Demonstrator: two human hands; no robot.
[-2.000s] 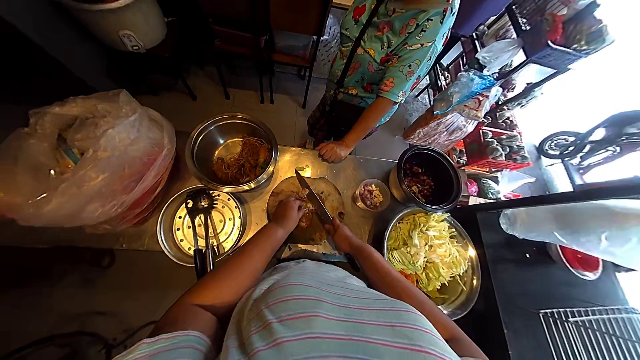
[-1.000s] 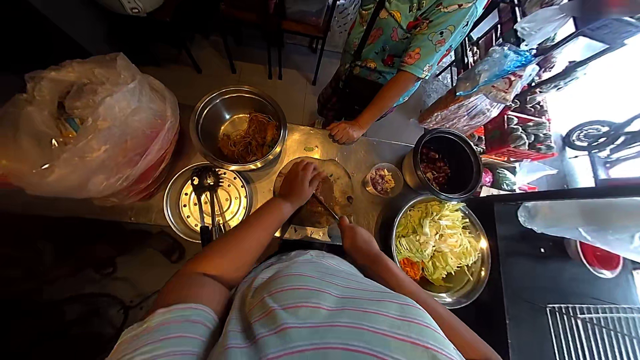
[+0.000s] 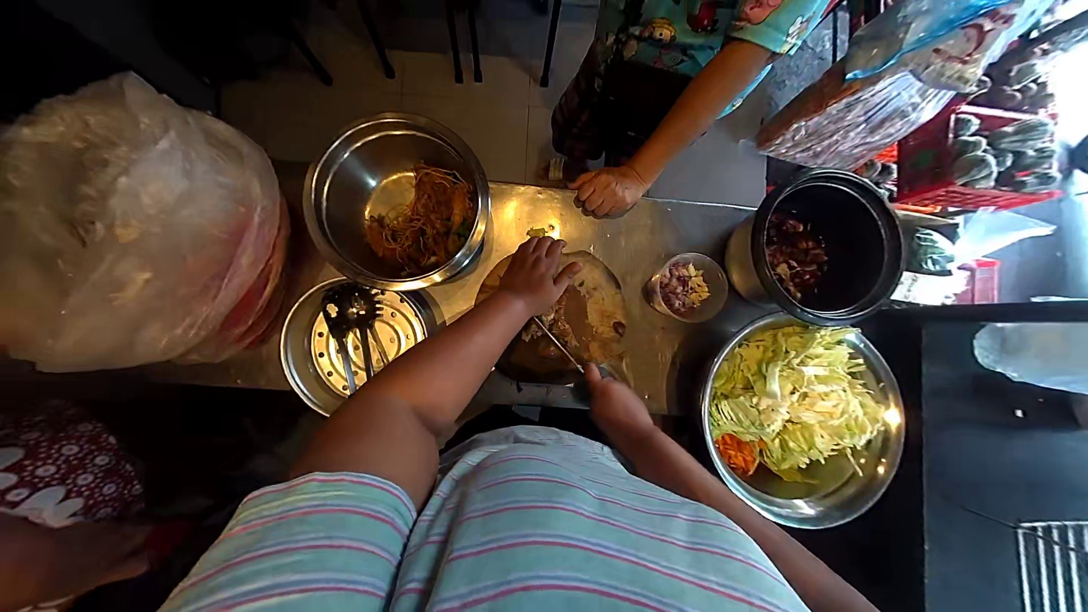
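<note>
My right hand (image 3: 614, 399) grips the handle of a kitchen knife (image 3: 558, 343), whose narrow blade lies over a round wooden chopping board (image 3: 605, 293). My left hand (image 3: 538, 276) rests palm down with fingers spread at the board's far left edge; whether anything is beneath it is hidden. Small chopped bits (image 3: 539, 330) lie by the blade. A bit of green food (image 3: 539, 231) sits on the metal just beyond my left fingertips. Right of the board stands a small clear cup (image 3: 716, 289) of chopped shallots or onion.
Left stand a steel pot (image 3: 316, 200) of stringy food and a perforated steel tray (image 3: 293, 361) with dark ladles, beside a large plastic bag (image 3: 136, 229). Right are a dark-lined pot (image 3: 888, 238) and a steel bowl (image 3: 888, 476) of shredded cabbage. Another person's fist (image 3: 610, 191) rests on the table's (image 3: 680, 223) far edge.
My left hand has moved from the board's near left part to its far side, and its fingers have spread. The knife now lies lower on the board. The other person's fist stays at the edge.
</note>
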